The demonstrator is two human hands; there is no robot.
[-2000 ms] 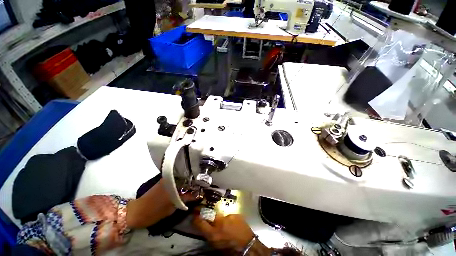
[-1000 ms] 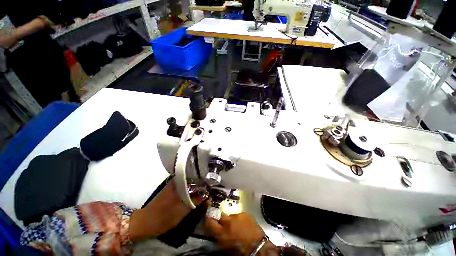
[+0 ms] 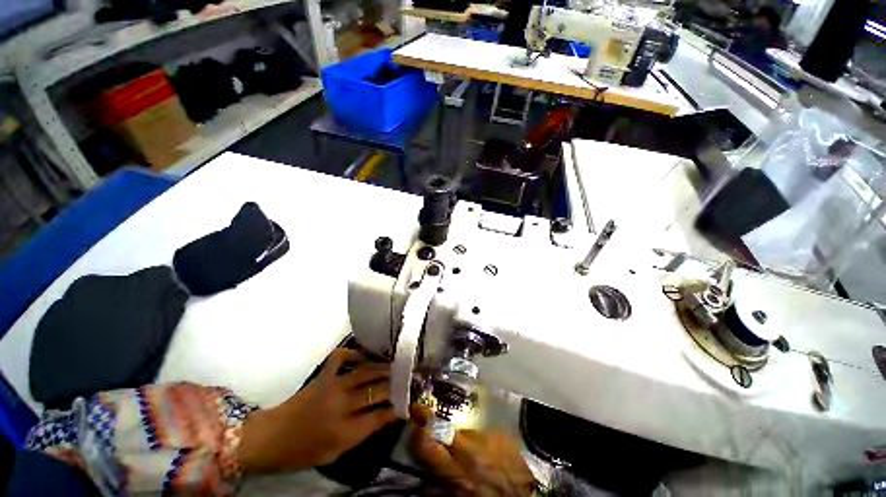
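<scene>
A black workpiece (image 3: 364, 458) lies under my hands at the sewing machine (image 3: 544, 325), mostly hidden by them. My left hand (image 3: 325, 413), with a ring on one finger, rests on the fabric left of the needle area, its fingertips by the pale curved guard (image 3: 416, 340). My right hand (image 3: 476, 461) is bent at the lit presser foot (image 3: 449, 396), slightly blurred; its fingertips and any fabric between them are hard to see. Black cut panels (image 3: 107, 330) lie at the left, touching a folded black sewn piece (image 3: 231, 250).
The white table (image 3: 228, 340) extends left, with a blue bin (image 3: 87, 228) at its edge. Another blue bin (image 3: 377, 92), a second sewing machine (image 3: 593, 39) and shelving stand behind. A clear plastic bag (image 3: 816, 204) hangs at the upper right. A dark object lies under the machine arm.
The view has shifted, so the machine appears further right. My left hand has spread flatter over the fabric. My right hand stays near the presser foot. The person seen at the upper left is gone from view.
</scene>
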